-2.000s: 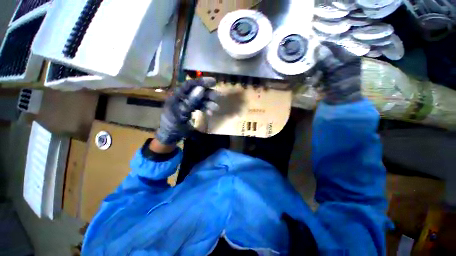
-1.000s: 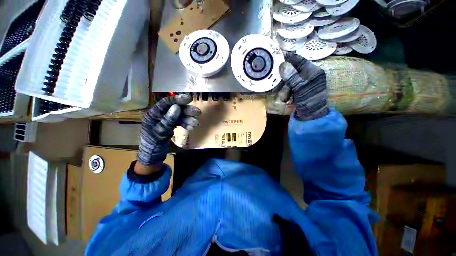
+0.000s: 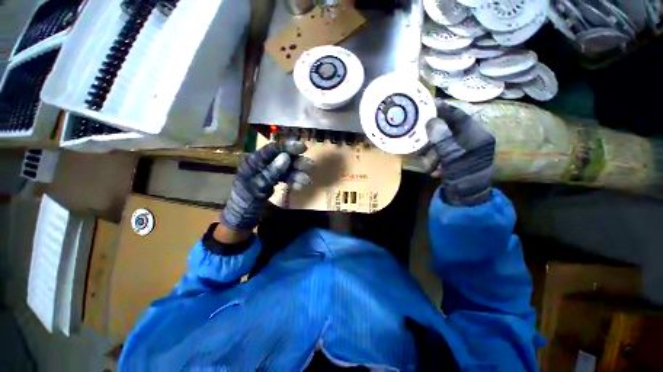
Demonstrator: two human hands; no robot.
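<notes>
My right hand [image 3: 461,149], in a grey mottled glove, pinches the right rim of an assembled disc unit [image 3: 397,115], white with a black ring and grey hub. It is held over the front edge of the silver machine base [image 3: 272,98], face up. A second disc unit [image 3: 328,75] sits on the machine top; what is under it is hidden. My left hand [image 3: 267,174], gloved, is at the machine's front left, by the red light, fingers bent. Nothing clear shows between its fingers.
Loose white perforated covers [image 3: 501,58] lie heaped at the right. White parts trays [image 3: 156,80] with dark parts stand left. A cardboard scrap [image 3: 309,36] lies on the machine. A printed cardboard flap [image 3: 349,182] sticks out below. A wrapped roll [image 3: 552,142] runs right. A carton [image 3: 171,247] holds one unit.
My right hand, near the right disc unit two seconds ago, now holds it by the rim, nearer the front edge. My left hand stays near the machine's front left. The view has shifted.
</notes>
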